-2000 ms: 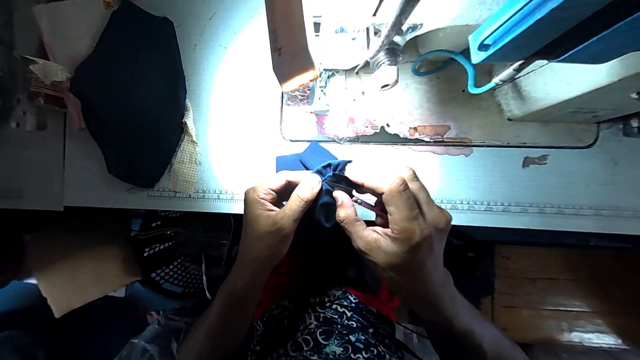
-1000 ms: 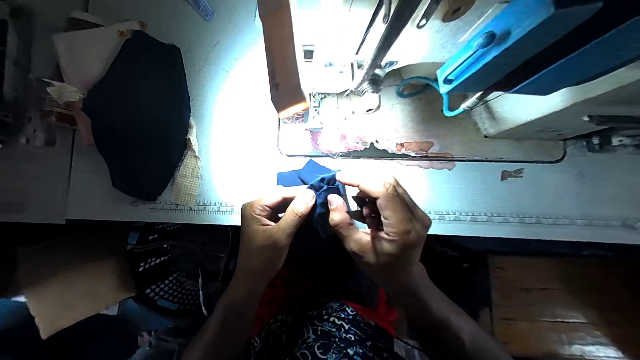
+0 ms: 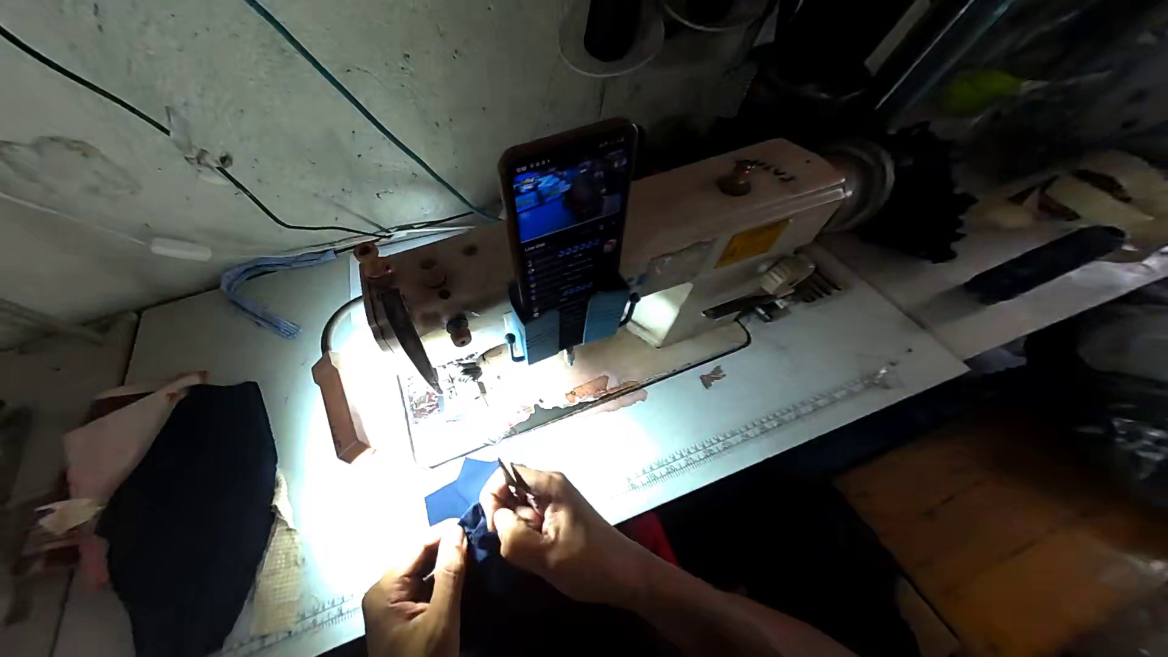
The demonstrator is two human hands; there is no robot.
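Observation:
A small piece of blue fabric point(image 3: 464, 493) lies at the table's front edge, its near part bunched between my hands. My left hand point(image 3: 420, 589) pinches that bunched part between thumb and fingertips. Against its right side is my right hand point(image 3: 547, 529), fingers curled, with a small pointed metal tool point(image 3: 517, 482), perhaps thread snips or tweezers, sticking up from the grip. Whether the right fingertips also pinch the fabric cannot be told. Just beyond the fabric stands a sewing machine point(image 3: 675, 210), its needle area brightly lit.
A phone point(image 3: 573, 219) in a blue holder stands at the machine. Dark cut fabric point(image 3: 205, 520) lies at left over pale pieces. A brown bar-shaped attachment point(image 3: 341, 411) stands left of the needle. A measuring scale point(image 3: 766, 424) runs along the front edge. A blue strip point(image 3: 265, 283) lies near the wall.
The view has swung up and right, bringing in the wall and phone. The pointed tool now sticks up from my right hand. My left hand still holds the bunched fabric.

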